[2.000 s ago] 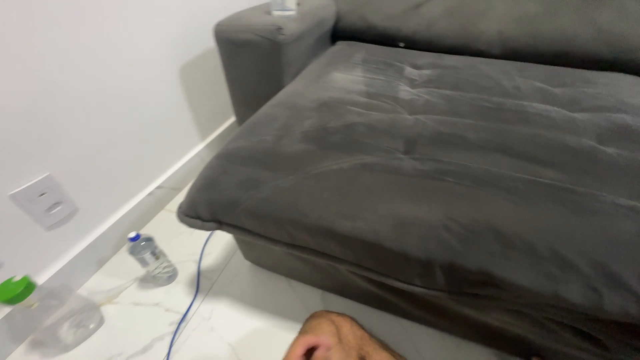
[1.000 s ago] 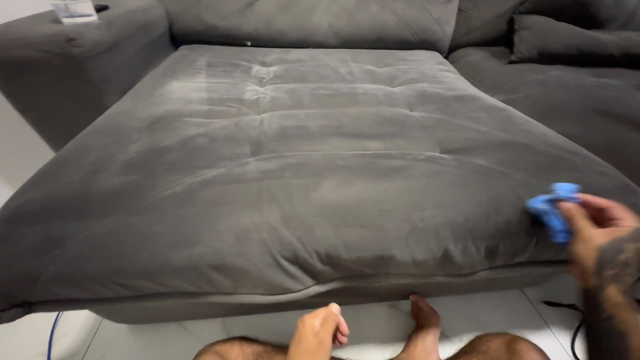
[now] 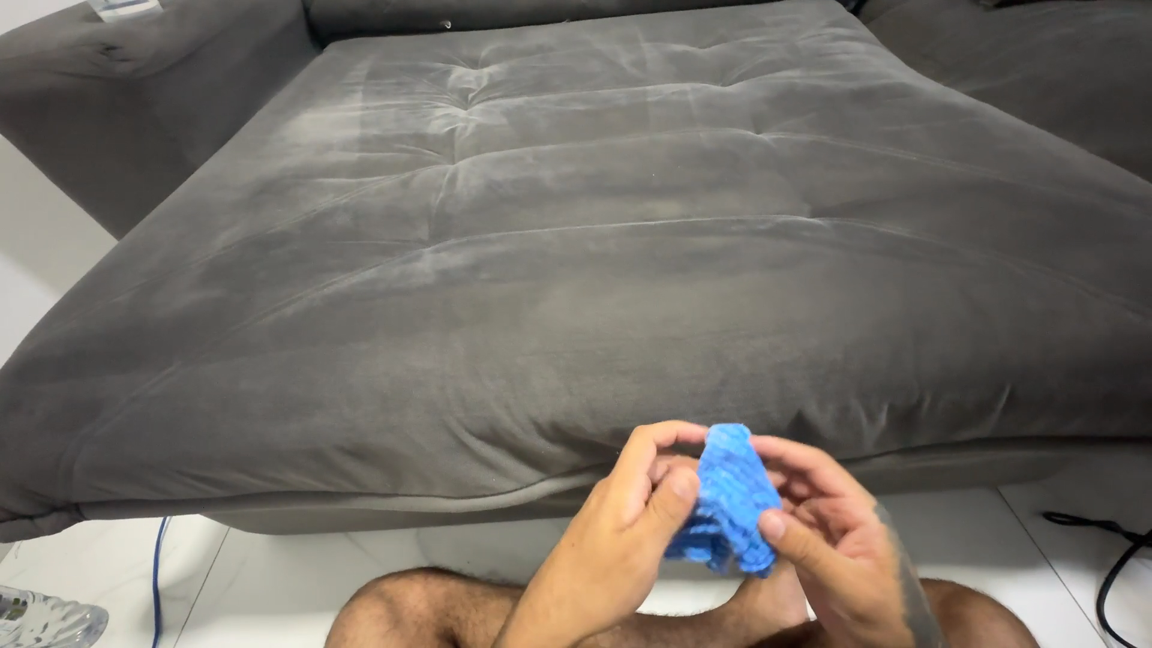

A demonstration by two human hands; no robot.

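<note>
A small piece of bright blue knitted or crocheted fabric (image 3: 736,495) is held up between both hands, low in the view and right of centre. My left hand (image 3: 625,526) pinches its left side between thumb and fingers. On its right side, my right hand (image 3: 837,535) grips it with the thumb in front and the fingers behind. The fabric hangs in folds, with its lower part bunched. Both hands are above my crossed legs, in front of the grey sofa seat (image 3: 576,306).
The sofa's armrest (image 3: 171,99) stands at the upper left with a clear object (image 3: 126,7) on it. On the white tiled floor lie a clear plastic bottle (image 3: 54,619), a blue cable (image 3: 157,576) and a black cable (image 3: 1116,562).
The blue fabric, held out to the right by my right hand a second ago, is now in front of me in both hands. My left hand has taken hold of it. The view has swung right since the earliest frame.
</note>
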